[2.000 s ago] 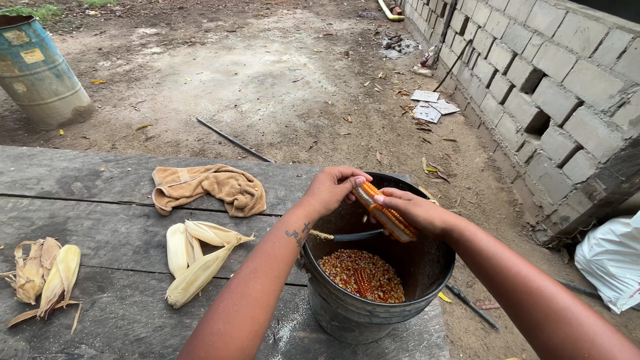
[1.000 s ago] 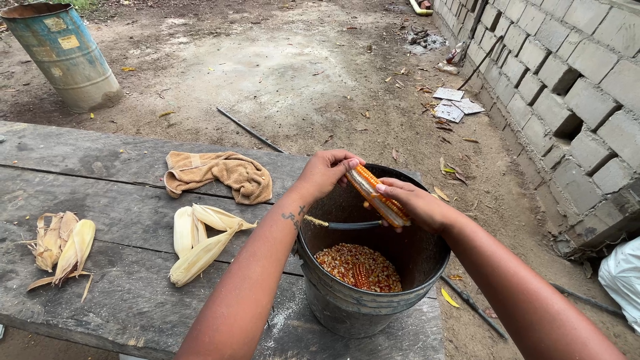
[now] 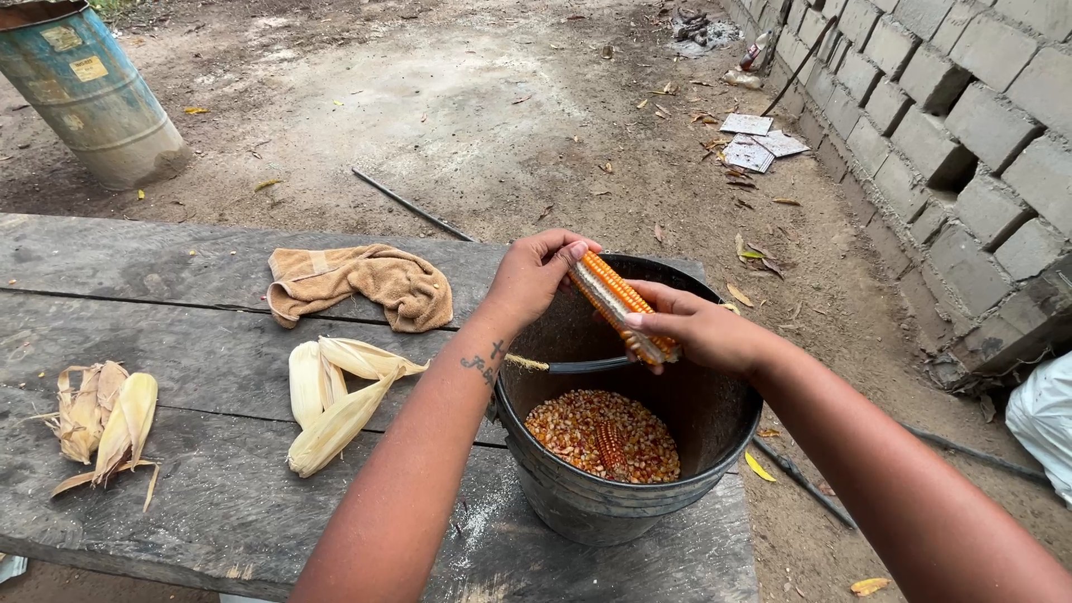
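Over a black plastic bucket (image 3: 620, 494), both hands hold one orange corn cob (image 3: 620, 303) with a bare pale strip along its length. My left hand (image 3: 536, 272) grips the upper end; my right hand (image 3: 699, 325) holds the lower end, thumb on the kernels. Loose corn kernels (image 3: 561, 427) lie in the bottom of the bucket, with a reddish piece of cob (image 3: 610, 445) among them. The bucket's handle (image 3: 586, 366) lies across its opening. Left of the bucket, dry corn husks (image 3: 339, 419) rest on the grey wooden table (image 3: 218, 494).
A tan towel (image 3: 360, 285) and more husks (image 3: 126, 419) lie on the table. Beyond are a blue metal drum (image 3: 92, 100), a thin dark pipe (image 3: 410, 207), tile pieces (image 3: 749, 142) on the dirt and a concrete block wall (image 3: 938, 142). A white sack (image 3: 1047, 419) is at right.
Both hands remain on the cob above the bucket. Its pale bare strip is turned more toward the view than two seconds ago.
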